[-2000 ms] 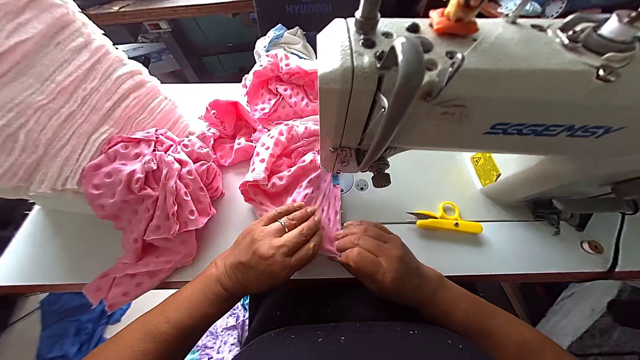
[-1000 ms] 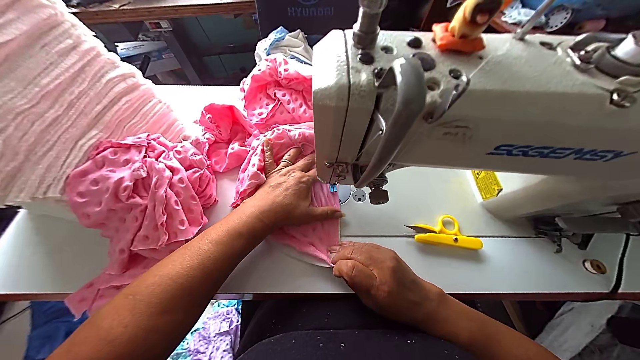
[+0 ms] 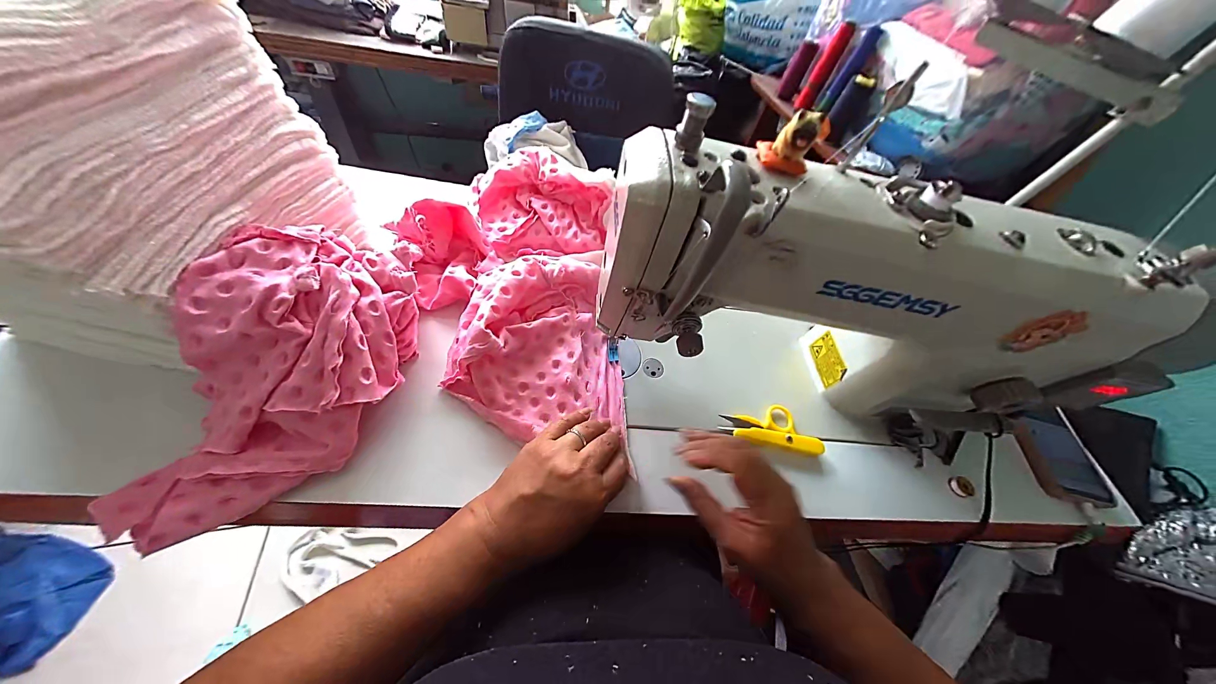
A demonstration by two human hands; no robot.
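Observation:
Pink dotted fabric (image 3: 537, 356) lies bunched on the white sewing table, its right edge under the presser foot (image 3: 614, 351) of an industrial sewing machine (image 3: 779, 247). My left hand (image 3: 560, 475) rests on the near end of that edge, fingers bent over the cloth; whether it pinches the cloth cannot be told. To the right, my right hand (image 3: 736, 494) is off the fabric, blurred, thumb and fingers apart, with nothing in it. Just beyond its fingertips lie yellow thread snips (image 3: 779, 434).
A tall stack of pale pink cloth (image 3: 161, 161) stands at the left, with a second bunch of pink dotted fabric (image 3: 294, 351) against it. A small bobbin (image 3: 960, 485) and a phone (image 3: 1064, 461) lie at the right. Behind the table is a chair back (image 3: 584, 81).
My right hand has let go of the fabric's near corner and moved right. My left hand has come back from the middle of the cloth to its near edge. The view has widened toward the right.

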